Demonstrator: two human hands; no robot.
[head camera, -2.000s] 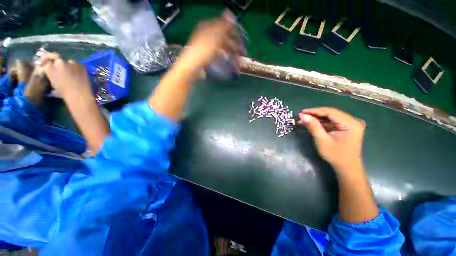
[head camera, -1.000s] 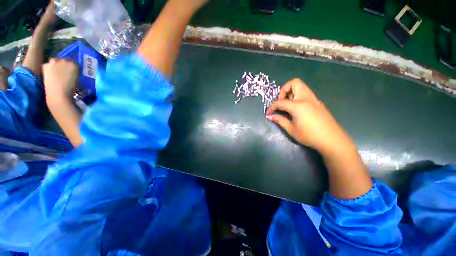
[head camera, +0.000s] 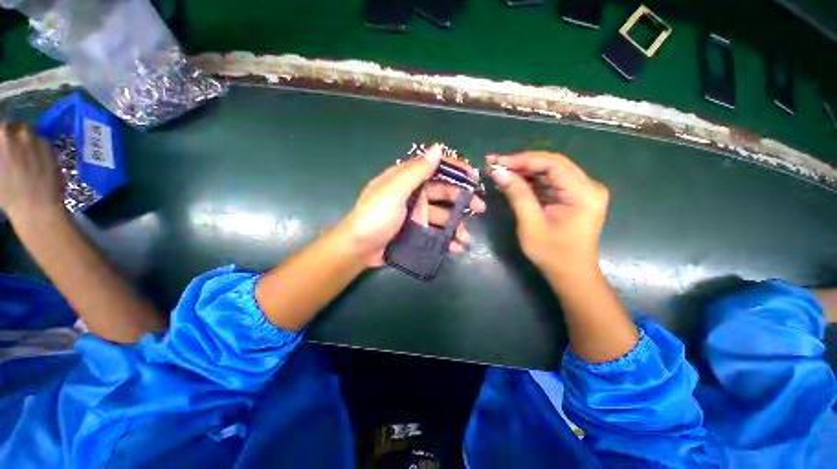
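My left hand (head camera: 381, 209) holds a dark phone housing (head camera: 420, 245) over the bench. Its window opening is toward the far end and my fingers show through it. My right hand (head camera: 555, 206) is just right of the housing, thumb and forefinger pinched on a tiny metal insert (head camera: 494, 169) near the housing's far end. The loose pile of metal inserts (head camera: 416, 150) lies on the bench behind my left hand and the housing, which hide most of it.
A clear parts bag (head camera: 151, 82) and a blue parts bin (head camera: 108, 156) stand at the left, with a neighbour's hand (head camera: 27, 174) beside the bin. A chipped edge rail (head camera: 440, 90) crosses beyond the bench. Several housings (head camera: 719, 71) lie on the green surface past it.
My left hand has come back from beyond the rail and now holds a housing over the bench. My right hand has moved off the pile to the housing's side. The view has shifted.
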